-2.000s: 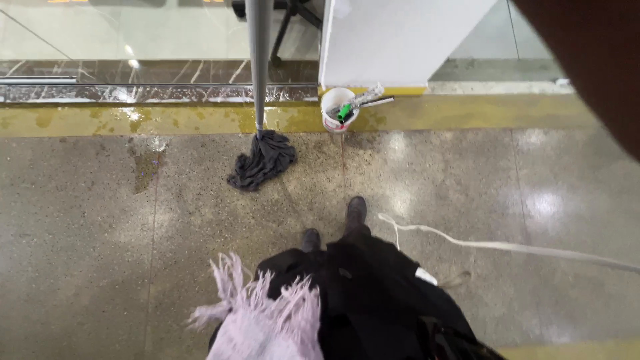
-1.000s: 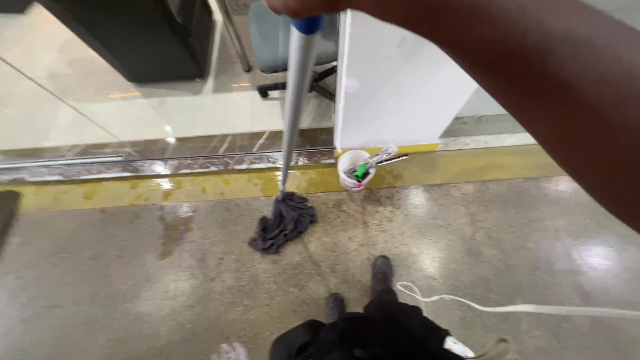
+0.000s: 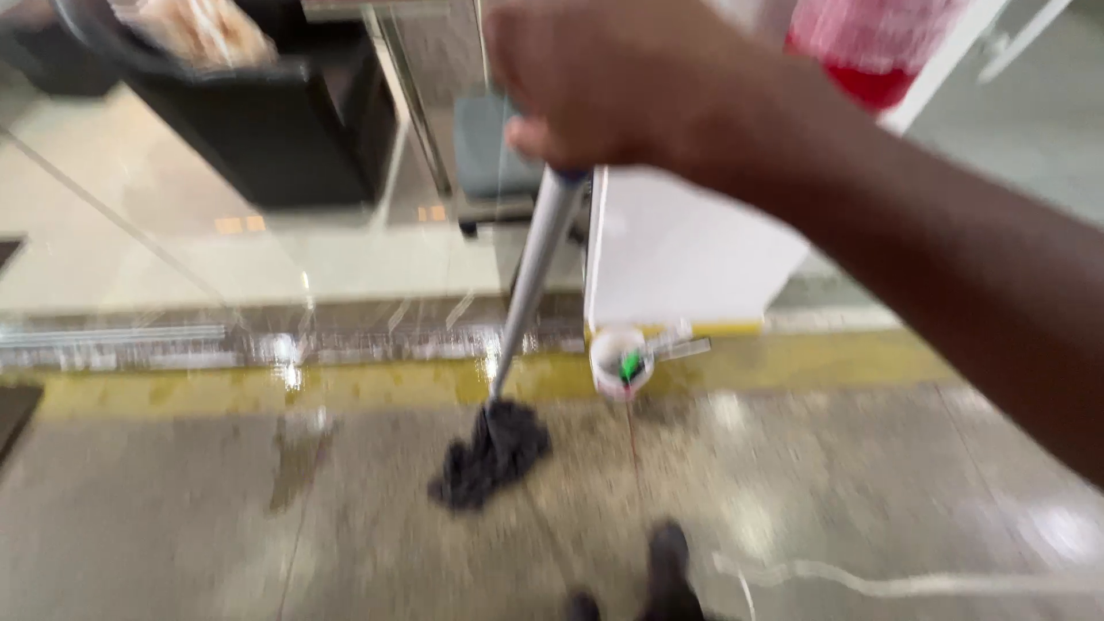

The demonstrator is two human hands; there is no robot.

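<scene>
My right hand [image 3: 595, 86] reaches in from the right and is closed around the upper end of a mop's grey metal handle [image 3: 536, 259]. The handle slants down to a dark grey mop head [image 3: 492, 453], which rests bunched on the concrete floor beside the yellow strip. My left hand is out of the picture. Right of the mop, a white bucket [image 3: 611, 379] holds a green-handled tool [image 3: 631, 366] and other tools that stick out over its rim. Motion blurs the hand and arm.
Water lies on the floor [image 3: 297, 457] left of the mop. A glass wall with a metal track [image 3: 112, 336] runs behind the yellow strip. A black armchair [image 3: 267, 121] and a grey chair [image 3: 492, 147] stand beyond. A white hose or cord [image 3: 897, 586] crosses the floor at lower right.
My right hand has come into view on the mop handle; two seconds ago only part of the arm showed. The view has tilted up, showing more beyond the glass.
</scene>
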